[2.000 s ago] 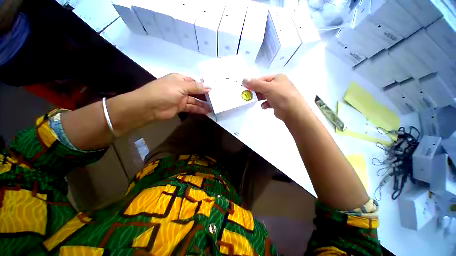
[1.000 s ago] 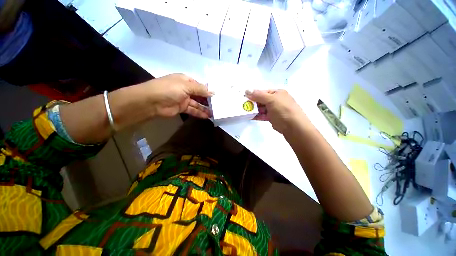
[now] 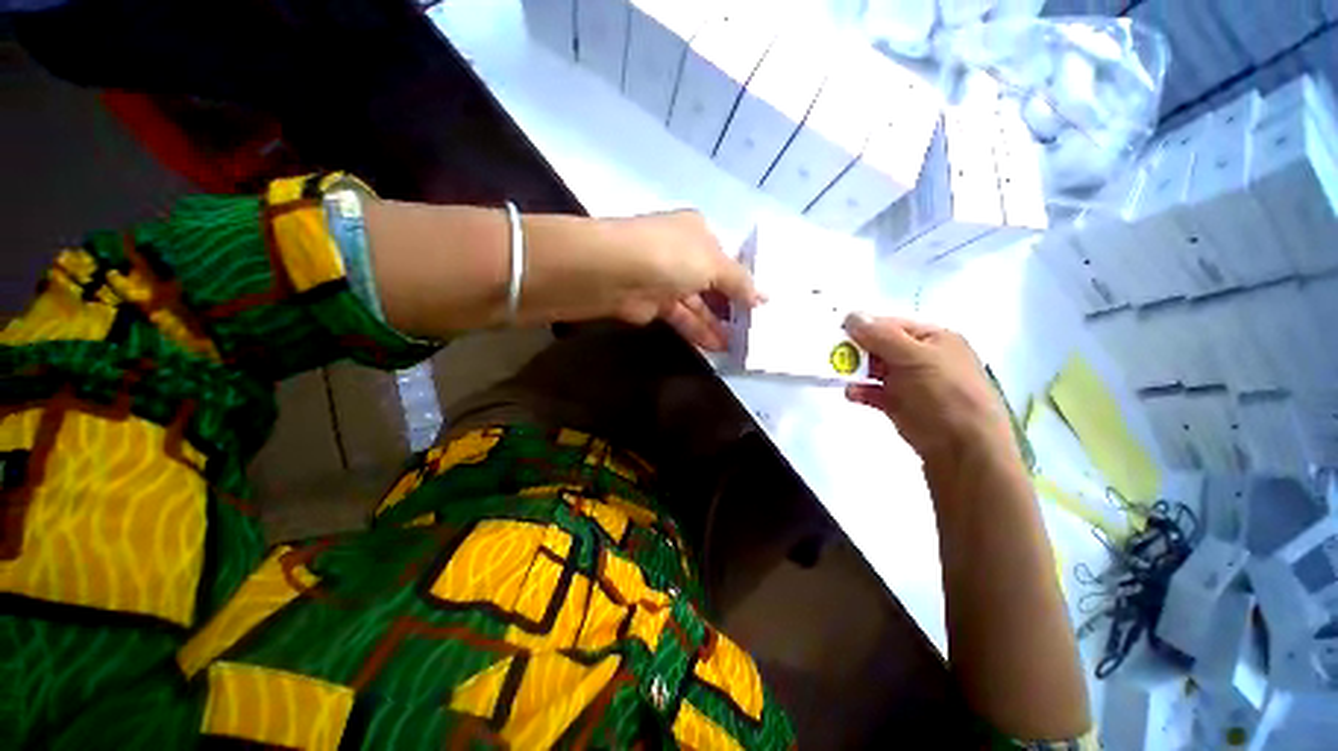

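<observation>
A white retail carton (image 3: 800,301) with a round gold-yellow seal sticker (image 3: 845,357) near its lower right corner is held at the table's front edge. My left hand (image 3: 682,279) grips the carton's left side, thumb at the edge and fingers at its side. My right hand (image 3: 932,385) grips the right side, with the thumb just above the sticker. The carton's underside and some fingertips are hidden. The bright light washes out its upper part.
A row of white cartons (image 3: 763,110) stands behind. Stacked cartons (image 3: 1211,264) stand at the right, with a clear plastic bag (image 3: 1079,103) at the back. Yellow backing paper (image 3: 1103,426), a dark cable bundle (image 3: 1142,580) and loose cartons (image 3: 1206,587) lie right.
The view has shifted, so the table scene sits further right or lower in the picture. Both hands still hold the carton, and the sticker stays at its lower right.
</observation>
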